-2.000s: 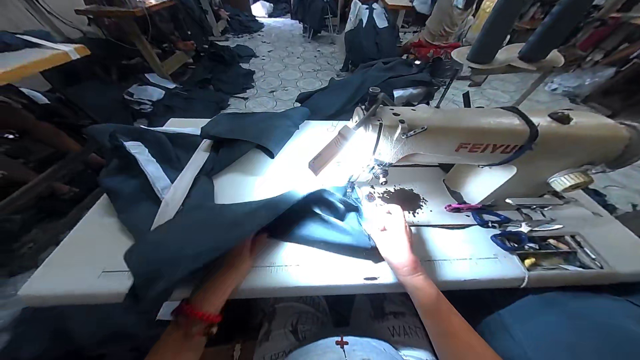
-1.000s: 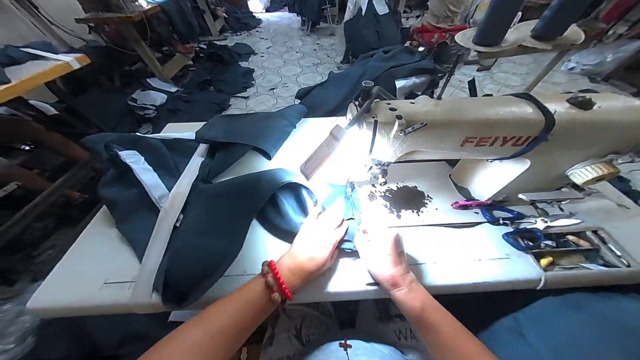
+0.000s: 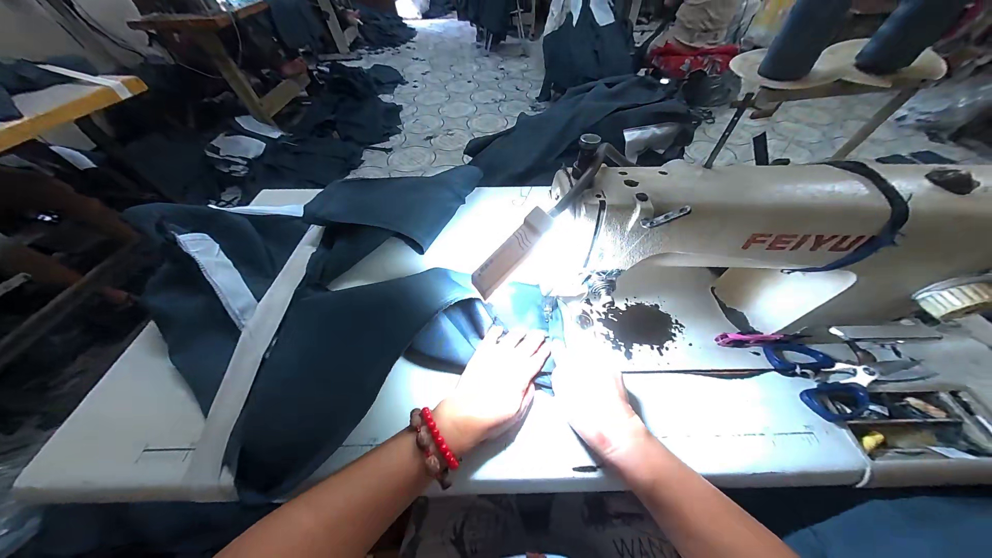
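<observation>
Dark blue fabric (image 3: 333, 356) with white strips lies over the left of the sewing table, its right end under the presser foot of an industrial sewing machine (image 3: 721, 209). Flat on that end, just in front of the needle area, rests my left hand (image 3: 500, 384), a red bead bracelet at its wrist. My right hand (image 3: 601, 403) is beside it at the fabric's right edge, its fingers washed out by the lamp (image 3: 511, 252). Whether those fingers pinch the cloth cannot be made out. Glare also hides the needle.
Blue-handled scissors (image 3: 837, 384) and a pink-handled tool (image 3: 748, 339) lie right of the hands, near a tool compartment (image 3: 922, 434) set in the table. Behind the machine is a thread stand (image 3: 841, 66). Dark cloth piles (image 3: 589, 124) lie beyond the table.
My left hand was under the fabric at the left two seconds ago; it has moved right and now lies on the cloth near the needle area. My right hand stays close to the machine.
</observation>
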